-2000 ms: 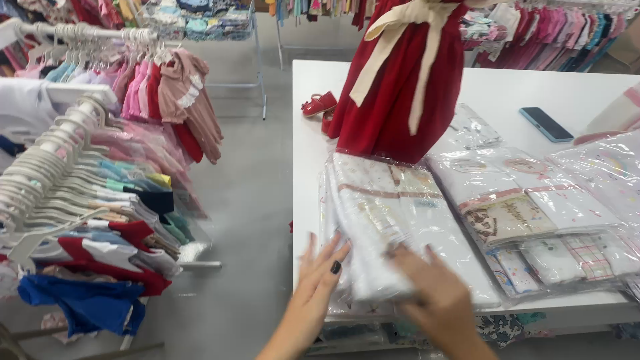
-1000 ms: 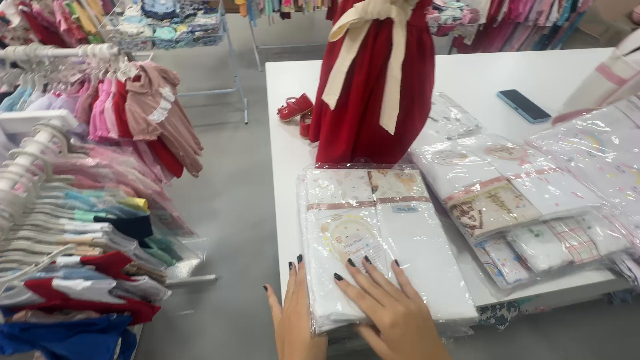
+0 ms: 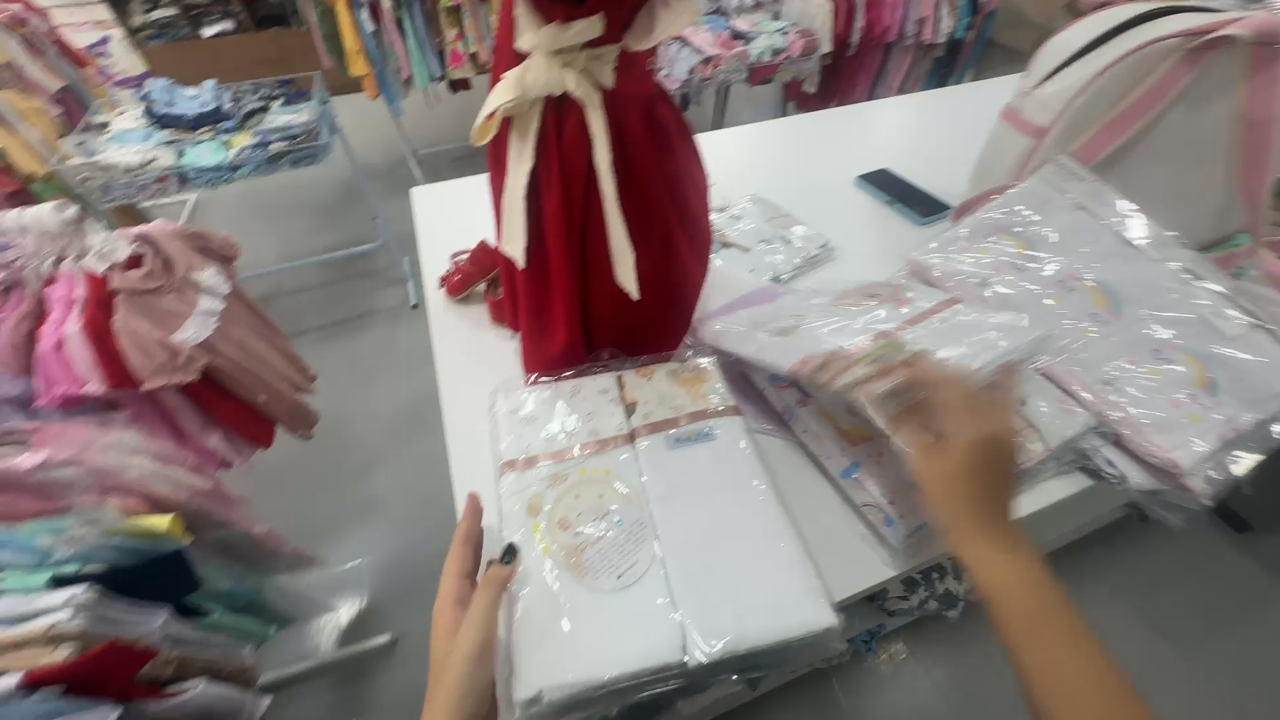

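Observation:
A stack of clear plastic packs of folded white cloth (image 3: 740, 530) lies at the near left corner of the white table. My left hand (image 3: 470, 600) rests along its left edge, thumb against the plastic. To the right, my right hand (image 3: 950, 440), blurred by motion, grips the near edge of a plastic pack of patterned cloth (image 3: 880, 330), which is partly raised. Under that pack, another pack with rainbow prints (image 3: 850, 450) shows. A larger rainbow-print pack (image 3: 1110, 310) lies at the right, partly over the table's edge.
A red dress with a cream bow (image 3: 610, 190) stands behind the stack, beside small red shoes (image 3: 468, 270). A phone (image 3: 903, 195), a small pack (image 3: 770, 237) and a white and pink bag (image 3: 1130, 120) are on the white table (image 3: 840, 150). Clothes racks with hanging garments (image 3: 190, 310) stand at the left.
My right hand has left the stack at the left and moved right to the patterned packs, taking hold of one. My left hand stays at the stack's left side.

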